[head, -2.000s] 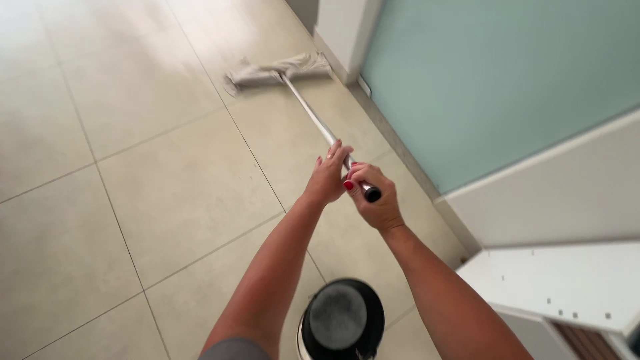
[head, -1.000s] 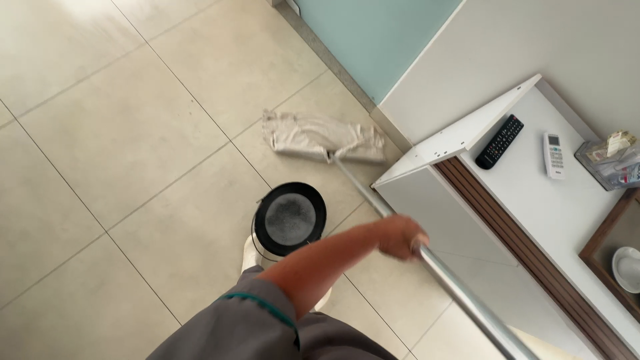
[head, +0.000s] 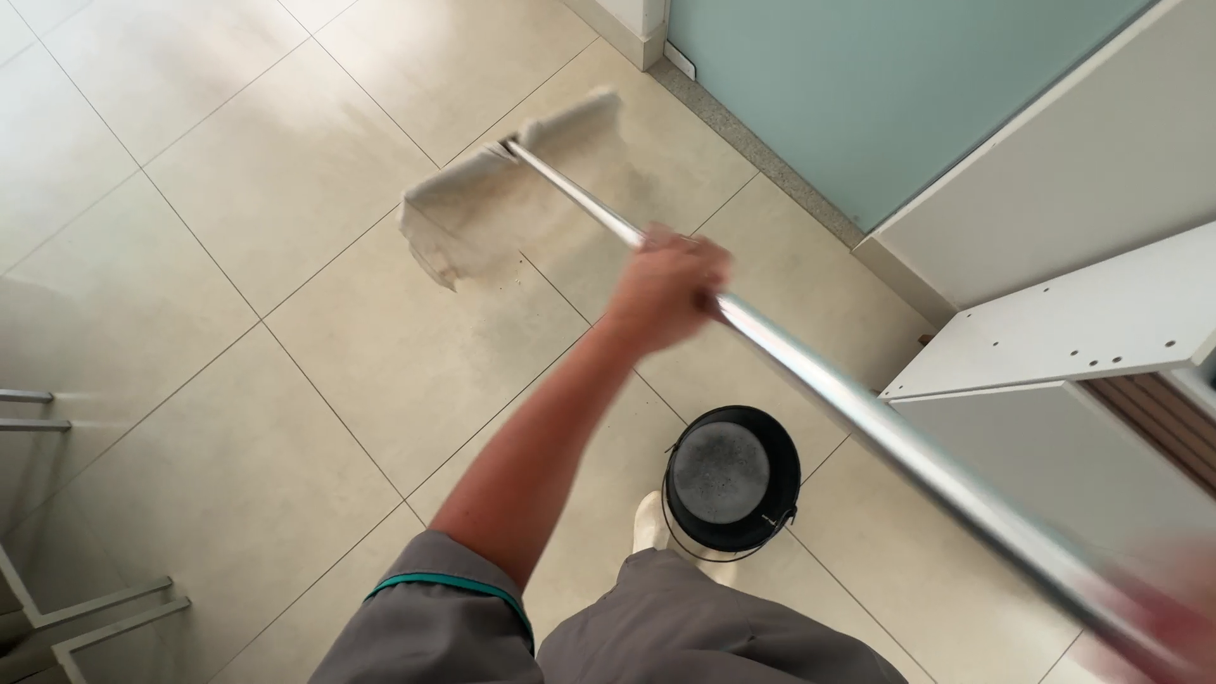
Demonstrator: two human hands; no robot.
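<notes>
My left hand (head: pixel 670 285) is wrapped around the middle of a metal pole (head: pixel 589 204). At the lower right edge my right hand (head: pixel 1164 608), badly blurred and partly cut off, is on the upper part of the same pole. The pole runs up and left to a wide floor squeegee head draped with a pale, stained cloth (head: pixel 494 209), which lies on the tiled floor. A black bucket (head: pixel 788 465) with greyish water in it and a wire handle stands by my feet, below and right of my left hand.
White cabinet (head: pixel 1064 323) and wall stand at the right. A teal glass panel (head: pixel 883 85) rises above a stone sill (head: pixel 760 142) at the upper right. Metal furniture legs (head: pixel 114 603) reach in from the left edge. My light-coloured boots (head: pixel 651 522) are beside the bucket.
The cloth-covered head has moved away from beside the cabinet, out onto the floor past the glass panel. My right hand, not seen one second ago, now shows at the right edge. The view has shifted.
</notes>
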